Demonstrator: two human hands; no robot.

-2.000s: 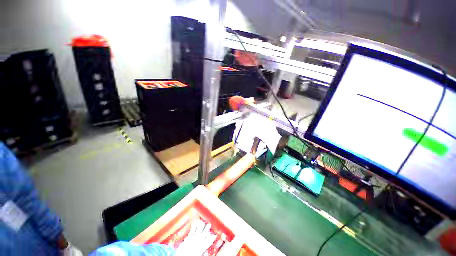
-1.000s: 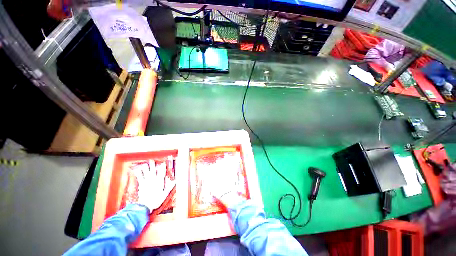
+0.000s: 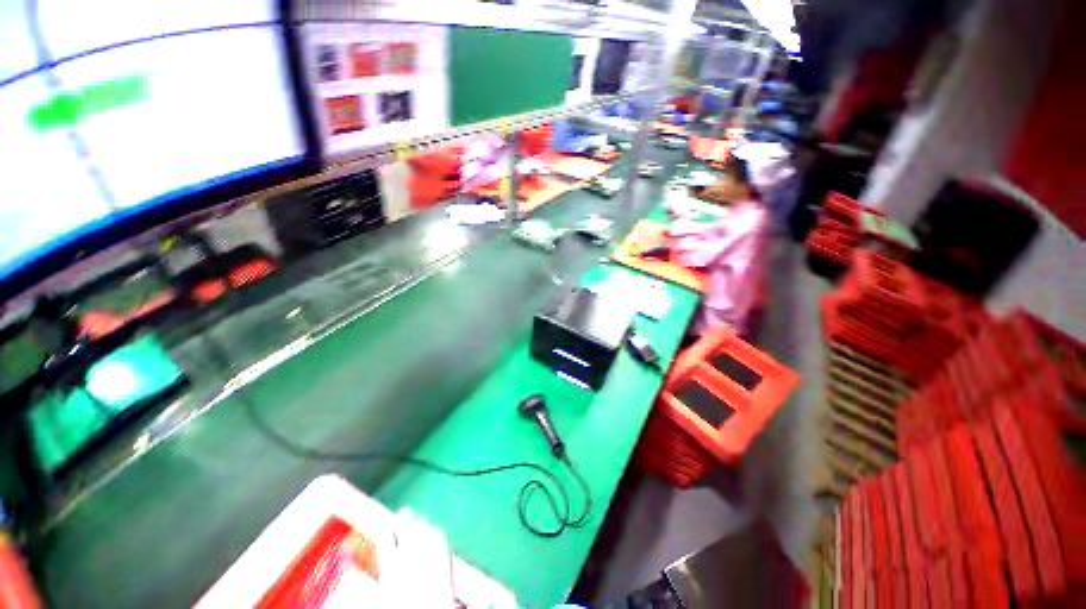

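Note:
The foam tray [image 3: 276, 550] lies at the bottom edge, cut off, its pale rim glaring and a red pocket showing. A blurred white shape over its right part looks like my gloved right hand [image 3: 417, 562]; its fingers and any grip cannot be made out. My left hand is out of the picture. The black handheld scanner [image 3: 542, 425] lies on the bright green mat [image 3: 476, 497], its cable coiled beside it. The glossy black box [image 3: 581, 338] stands farther along the mat.
The darker green belt [image 3: 345, 399] runs alongside. A large monitor [image 3: 143, 113] hangs upper left, above a teal screen [image 3: 110, 399]. Stacked red-orange trays [image 3: 736, 387] stand right of the bench, with more stacks [image 3: 941, 512] farther right. A person in pink [image 3: 729, 256] sits along the line.
The view has swung right, bringing the seated person and tray stacks into sight. Both hands lay in the tray pockets before; now the left is gone from view and the tray is cut off below.

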